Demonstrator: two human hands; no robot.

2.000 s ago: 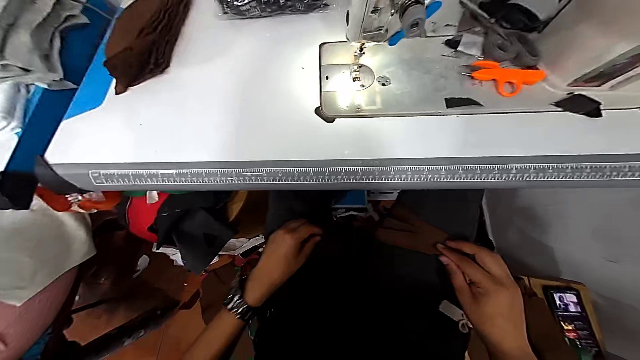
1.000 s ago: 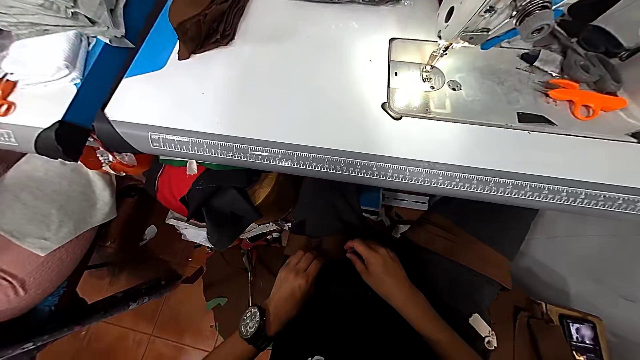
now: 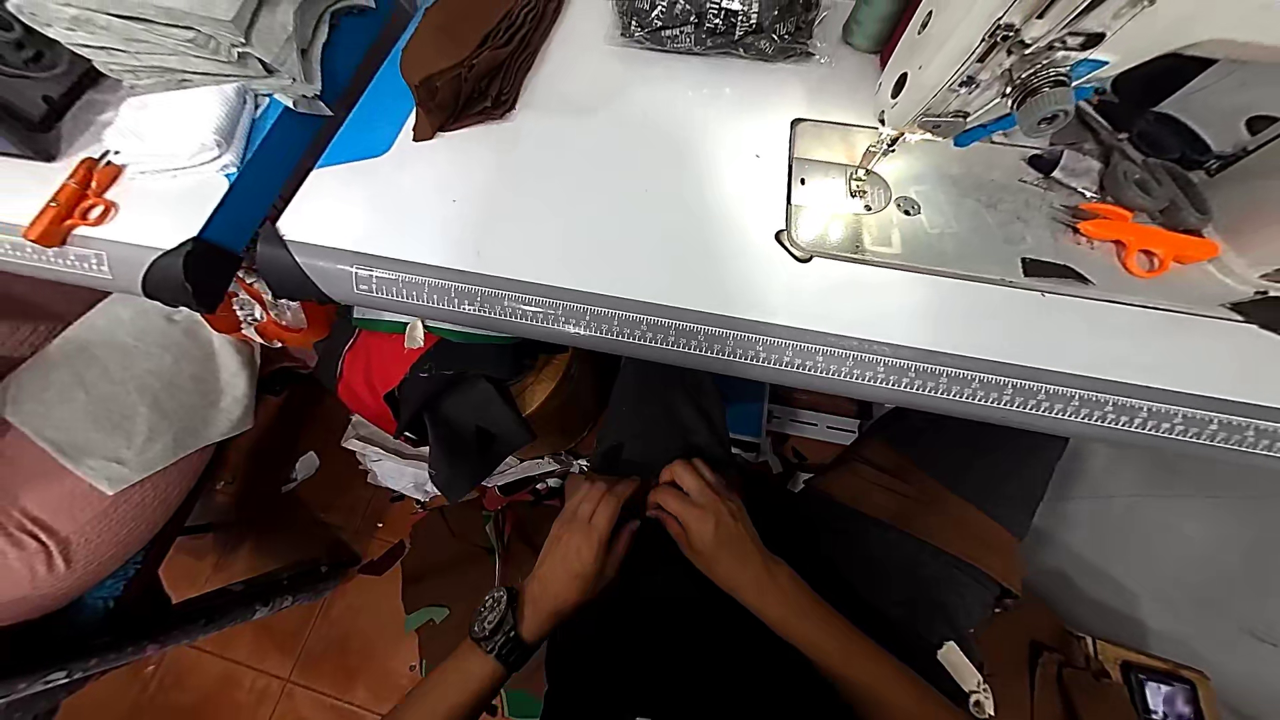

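Note:
Below the table edge, my left hand point(image 3: 585, 540), with a black watch at the wrist, pinches a piece of dark fabric point(image 3: 665, 415) on my lap. My right hand point(image 3: 710, 520) is beside it, fingers bent on the same dark cloth, the two hands nearly touching. Farther right lies a dark garment piece with a brown strip point(image 3: 920, 510), on or beside my lap. Above the hands, on the table, stands a sewing machine point(image 3: 960, 60) with its needle area lit. Black clothing below makes the cloth's lower edge hard to tell.
A ruler strip point(image 3: 640, 332) runs along the table edge. Orange thread snips point(image 3: 1145, 240) lie by the machine; another orange pair point(image 3: 75, 200) lies far left. Folded brown fabric point(image 3: 485, 60) is on the table. Scraps point(image 3: 455, 410) hang below. Another person's leg point(image 3: 90, 520) is at left.
My right hand has left the brown strip at the right and come in beside my left hand at the dark cloth. The view has shifted left.

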